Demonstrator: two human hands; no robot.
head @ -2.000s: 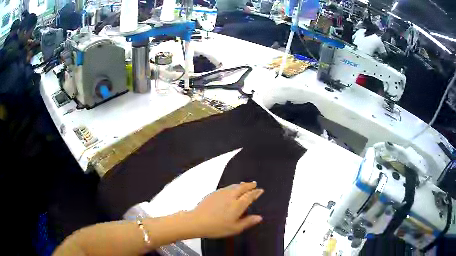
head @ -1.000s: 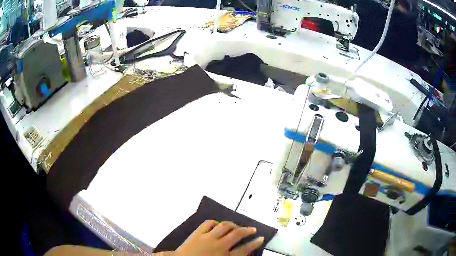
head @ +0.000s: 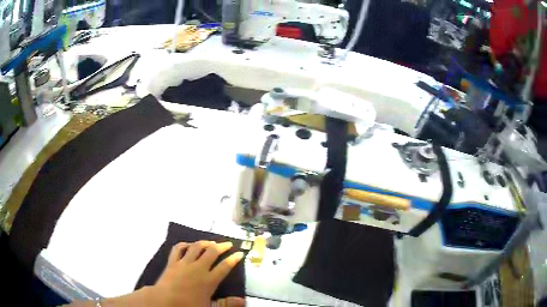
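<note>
My left hand (head: 195, 270) comes in from the lower left and lies palm down on a dark cut panel (head: 180, 232), its fingers spread and slightly bent, fingertips close to the presser foot. The panel's right edge is beside the foot and the yellow piece (head: 258, 250). The white sewing machine head (head: 282, 150) stands over it. A squarish dark cut piece (head: 354, 261) lies right of the needle, below a black band (head: 333, 174) around the arm. My right hand is not in view.
A long dark curved panel (head: 84, 157) lies at left over brown edging (head: 45, 150). Dark crumpled cloth (head: 198, 90) is in the trough behind. The machine's control panel (head: 480, 228) is at right. Another white machine (head: 288, 18) stands behind.
The view has swung right. My left hand has left the larger dark panel, which now lies at left, and has moved a smaller panel up to the presser foot.
</note>
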